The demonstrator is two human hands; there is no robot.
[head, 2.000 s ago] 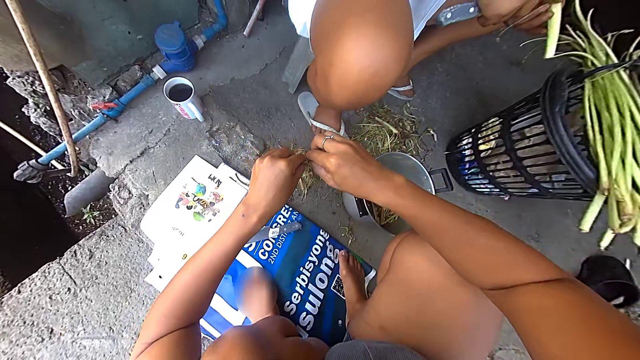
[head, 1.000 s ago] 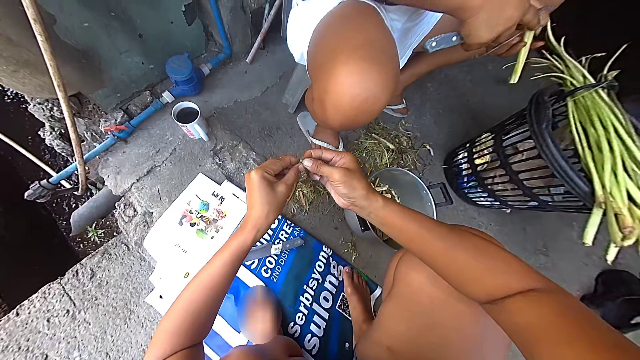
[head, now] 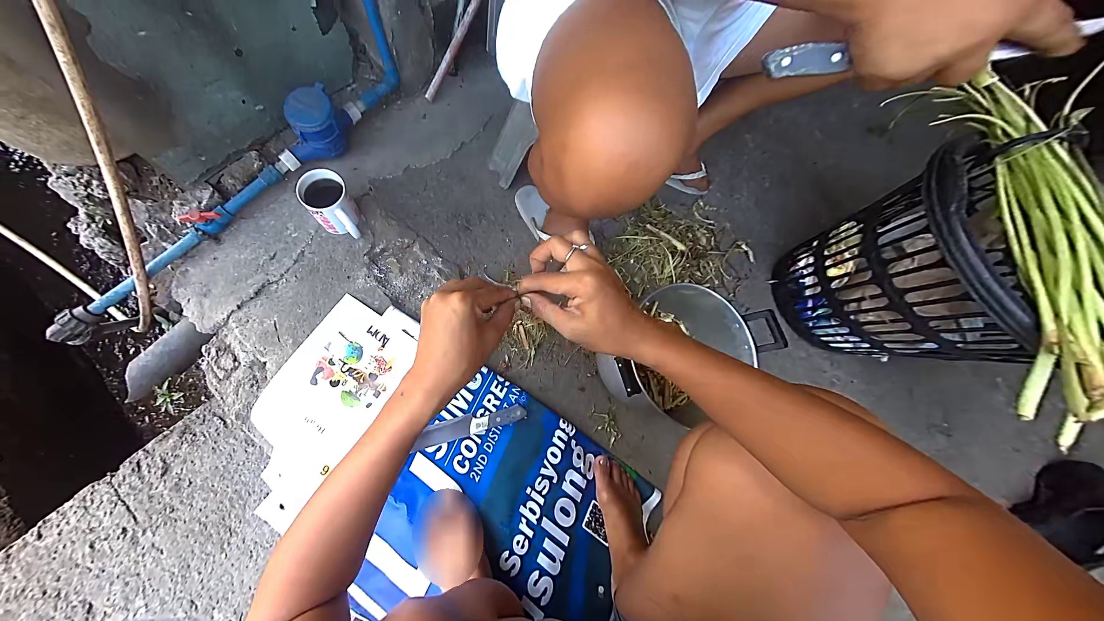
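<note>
My left hand (head: 461, 328) and my right hand (head: 586, 297) meet at the fingertips, pinching a small, thin piece of plant stem between them. A ring is on a finger of my right hand. Right of that hand stands a metal pot (head: 707, 315) with cut stem pieces (head: 664, 388) inside, partly hidden by my forearm. Below my left hand a knife (head: 474, 424) with a grey handle lies on a blue printed tarpaulin (head: 552, 483). Plant trimmings (head: 668, 250) are heaped on the ground beyond the pot.
A co-worker's hand (head: 940, 39) is by a knife handle (head: 806, 60) at upper right. Green stalks (head: 1044, 233) lie over a black plastic basket (head: 906, 250). A mug of dark liquid (head: 326, 203), printed papers (head: 345, 371), a blue pipe (head: 250, 194) and a wooden pole (head: 99, 147) are at left.
The co-worker's hand has moved towards the stalks on the basket; the cut stalk it held earlier no longer shows. My hands have stayed close together at the fingertips.
</note>
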